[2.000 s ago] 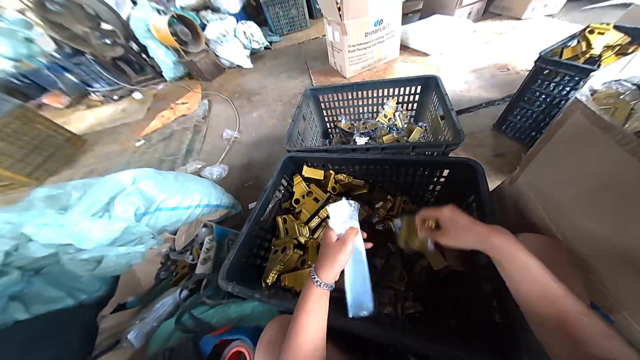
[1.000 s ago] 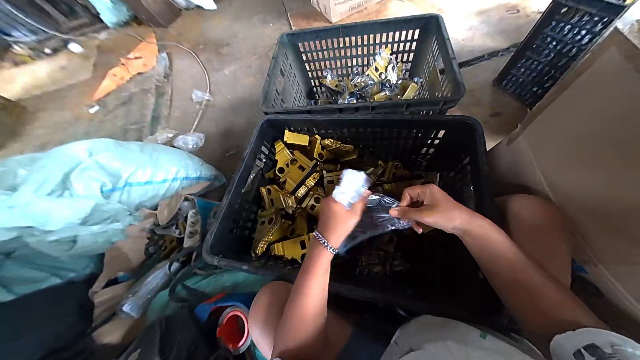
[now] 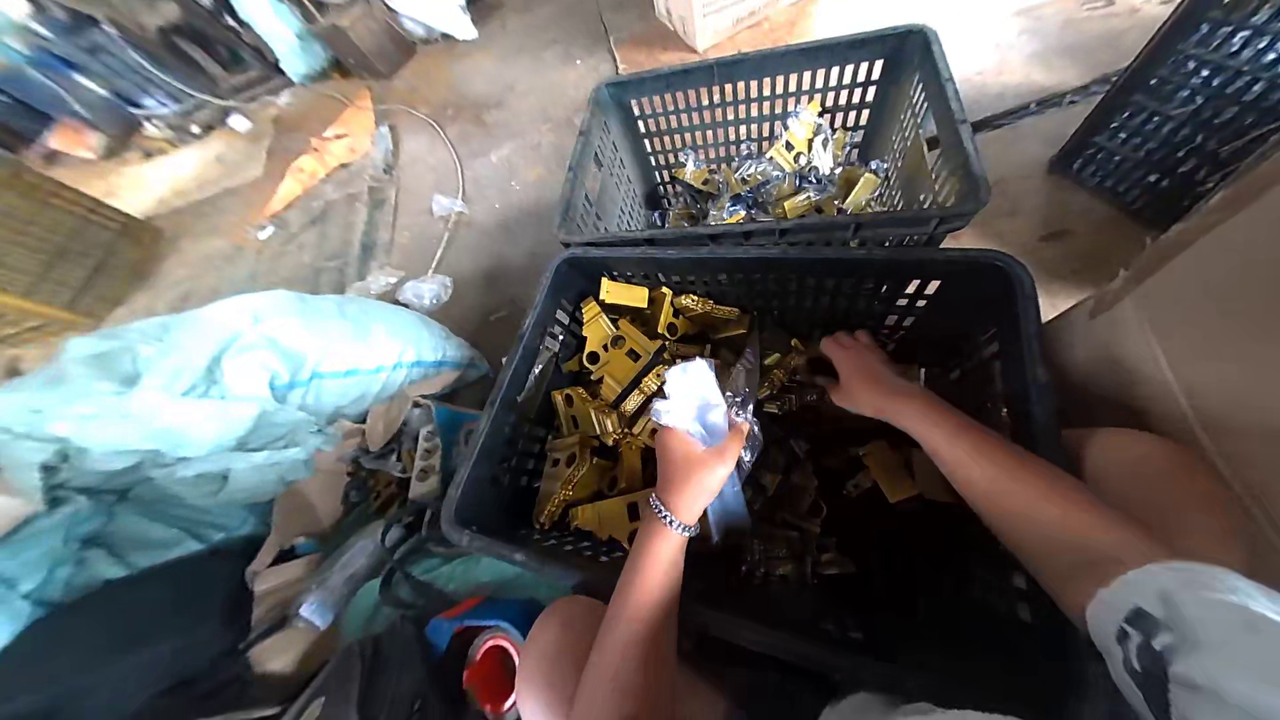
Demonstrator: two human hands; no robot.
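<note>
My left hand [image 3: 695, 465], a chain bracelet at its wrist, grips a stack of clear plastic bags [image 3: 700, 405] above the near black plastic crate [image 3: 800, 262]. Loose gold-coloured metal parts [image 3: 620, 355] fill the crate's left side. Against the far right part of the heap rests my right hand [image 3: 860, 375], its fingertips down among the parts; whether it holds one is hidden. Behind stands a second plastic crate [image 3: 765, 230] with bagged gold parts [image 3: 800, 165] in it.
A pale blue woven sack [image 3: 250, 350] bulges at the left. Cardboard [image 3: 1190, 260] stands at the right, below another dark crate [image 3: 1160, 110]. A red-rimmed round container [image 3: 492, 672] is by my left knee. An orange scrap [image 3: 325, 150] lies on the floor.
My right hand has left the clear bag near my left hand and moved away to the heap in the near crate. My left hand still grips the bags.
</note>
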